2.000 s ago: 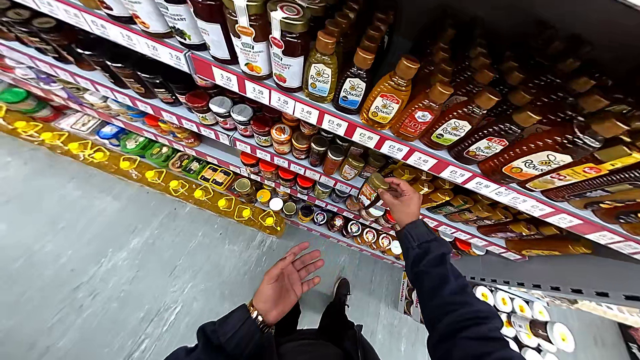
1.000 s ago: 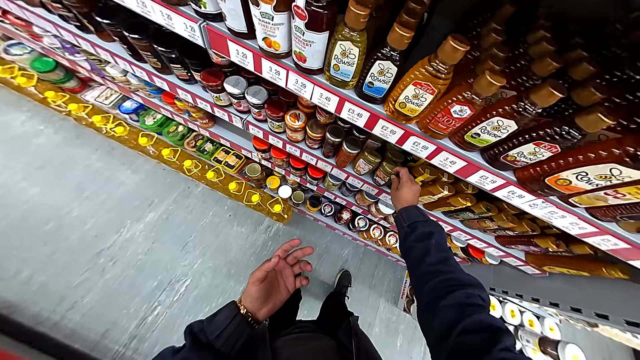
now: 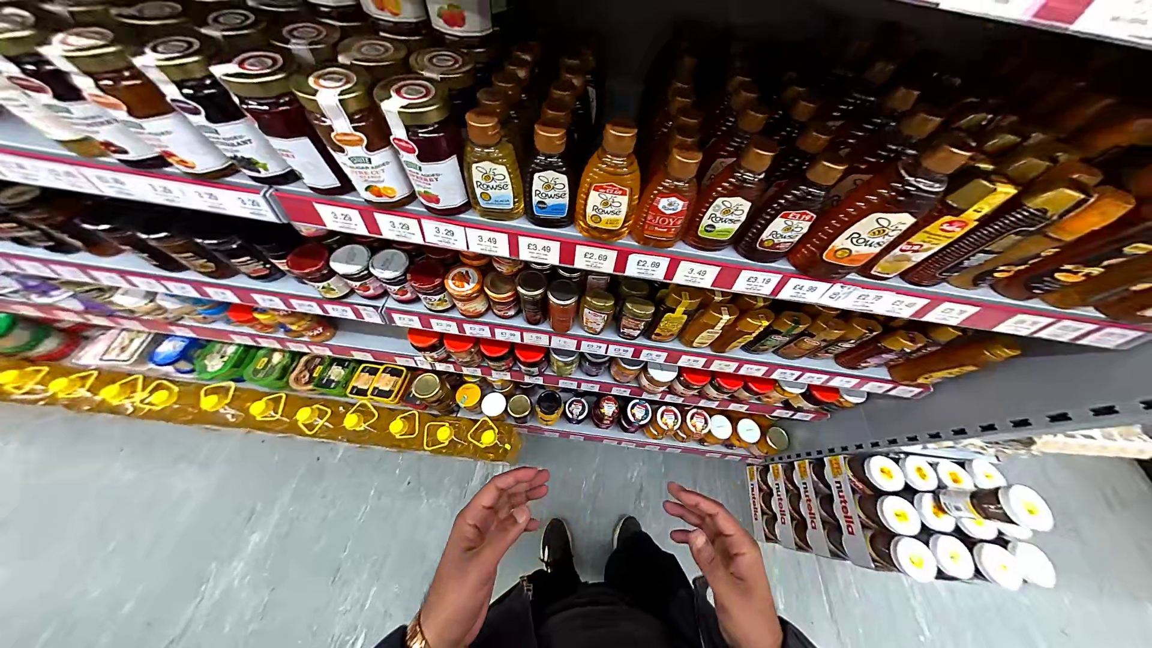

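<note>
My left hand (image 3: 486,531) is raised over the floor in front of the shelves, fingers apart, holding nothing; a watch or bracelet is on its wrist. Opposite it, my right hand (image 3: 720,549) is also empty, its fingers loosely spread and the palm turned inward. Both are nearest the lowest shelf, with its small lidded jars (image 3: 668,419). Above those stand rows of small glass jars (image 3: 563,304) and squeeze bottles lying or leaning beside them. On the upper shelf are Rowse honey bottles (image 3: 608,184) and, to their left, jam jars with gold lids (image 3: 423,148).
Yellow-capped oil bottles (image 3: 310,419) line the floor edge at left, below green-lidded tubs (image 3: 268,367). Trays of Nutella jars (image 3: 900,515) stand on the floor at right. Shelf edges with price labels (image 3: 594,256) project toward me. My shoes (image 3: 557,544) are on the grey floor.
My right hand has let go of the small jar on the shelf, which it was touching earlier, and has drawn back toward my body. The view has shifted, showing more of the upper shelf.
</note>
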